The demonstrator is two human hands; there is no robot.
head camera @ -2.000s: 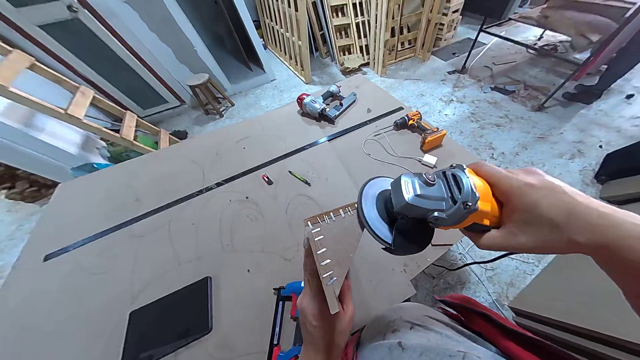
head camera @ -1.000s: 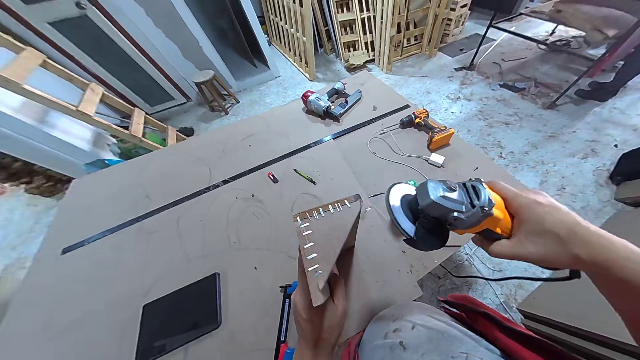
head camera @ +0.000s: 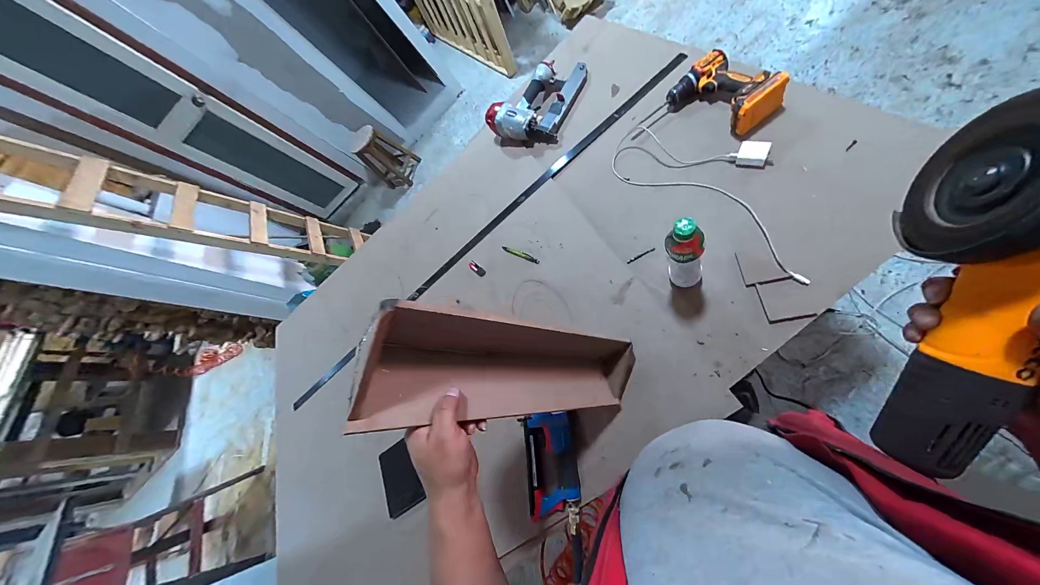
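My left hand (head camera: 448, 451) grips the near edge of an open, shallow brown wooden box (head camera: 487, 370), thumb inside it, above the worktable. At the right edge my right hand (head camera: 934, 313) is closed around the orange and black body of an angle grinder (head camera: 987, 325), held up with its disc toward the top; part of this hand is hidden by the tool and the frame edge. Below the box lies a blue and black nail gun (head camera: 554, 463) on the table. A dark tablet (head camera: 400, 481) is partly covered by my left hand and the box.
On the worktable (head camera: 455, 203) lie a dark metal strip (head camera: 520, 199), a red and silver nailer (head camera: 532, 110), an orange cordless drill (head camera: 727, 85), a white charger (head camera: 751, 153) with cable, a green marker (head camera: 520, 255) and a green-capped bottle (head camera: 685, 253). A stool (head camera: 386, 157) stands beyond.
The box has turned from end-on, with its row of staples showing, to lying lengthwise with its open inside visible. The grinder has moved to the right and up. The view has shifted strongly.
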